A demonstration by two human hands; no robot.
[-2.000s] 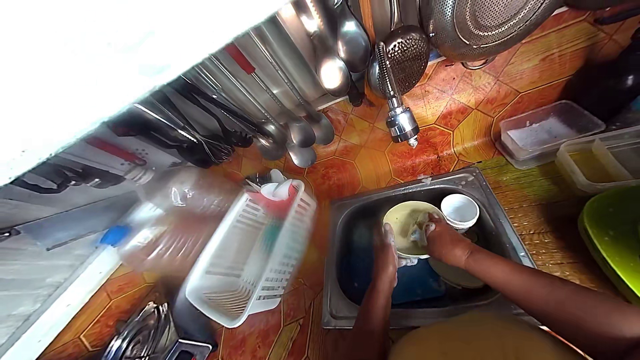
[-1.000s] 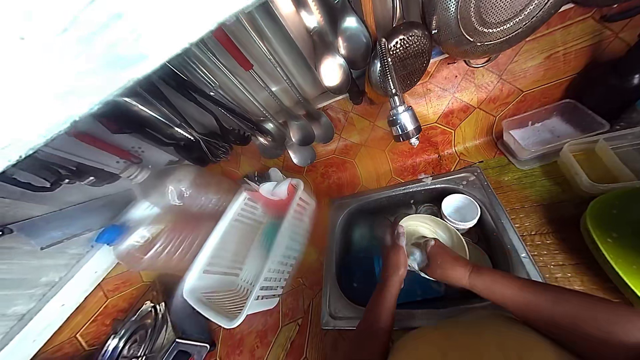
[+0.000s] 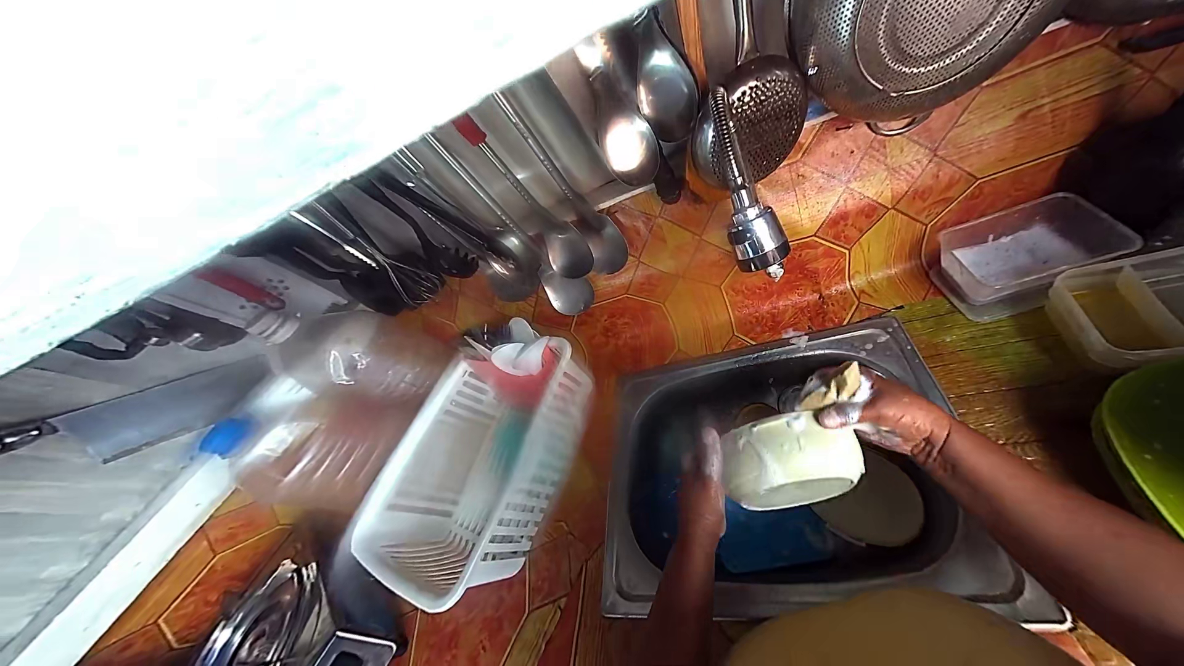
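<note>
Over the metal sink [image 3: 638,592], a soapy cream bowl [image 3: 795,462] is tilted with its outer side and base toward me. My left hand [image 3: 705,486] steadies the bowl's left side, its fingers partly blurred. At the bowl's upper right rim, my right hand [image 3: 879,412] grips a soapy yellowish sponge [image 3: 835,387] and touches the bowl. Below the bowl in the basin lie a blue item [image 3: 772,541] and a round, dull-coloured dish [image 3: 879,504]. The white cup seen earlier is hidden or cannot be made out.
A white plastic basket [image 3: 416,518] stands left of the sink, beside blurred plastic bottles [image 3: 324,444]. A chrome faucet head [image 3: 758,239] hangs above the basin. Clear containers [image 3: 1036,254] and a green plastic item [image 3: 1147,444] are at right. Ladles [image 3: 566,250] hang along the wall.
The bowl has gone from showing its inside to being tilted with its outer side and base toward me. My right hand and the sponge have moved up to its rim.
</note>
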